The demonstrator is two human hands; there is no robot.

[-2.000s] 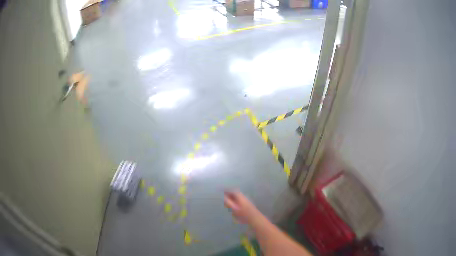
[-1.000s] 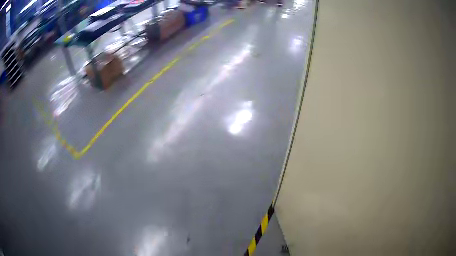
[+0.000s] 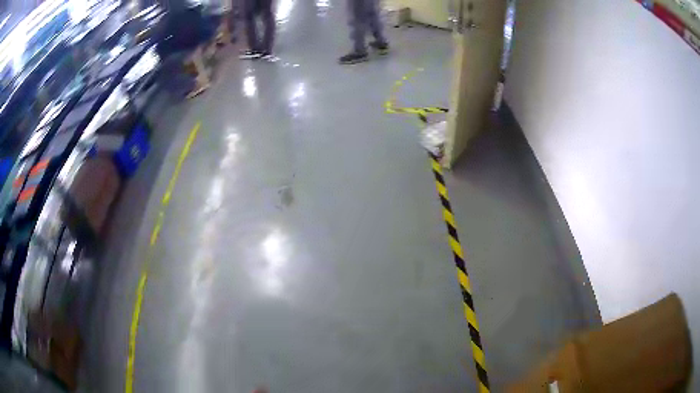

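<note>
Neither of my hands is clearly in view. A small reddish spot shows at the bottom edge of the head view, too little to identify. Nearest in front of me is the grey shiny floor (image 3: 345,253). Yellow-black striped tape (image 3: 458,257) runs along it on the right, and a thin yellow line (image 3: 159,222) runs on the left. An open brown cardboard box (image 3: 633,349) is cut off by the bottom right corner.
A blurred bench (image 3: 65,146) with dark items stands along the left, with a blue bin (image 3: 133,150) beside it. Legs of two people (image 3: 259,27), (image 3: 363,29) show ahead. An open door (image 3: 470,84) and a white wall (image 3: 583,138) stand at right.
The view has moved out past the beige wall and turned. The bench is now closer on the left; people's legs, an open door and a cardboard box have come into view.
</note>
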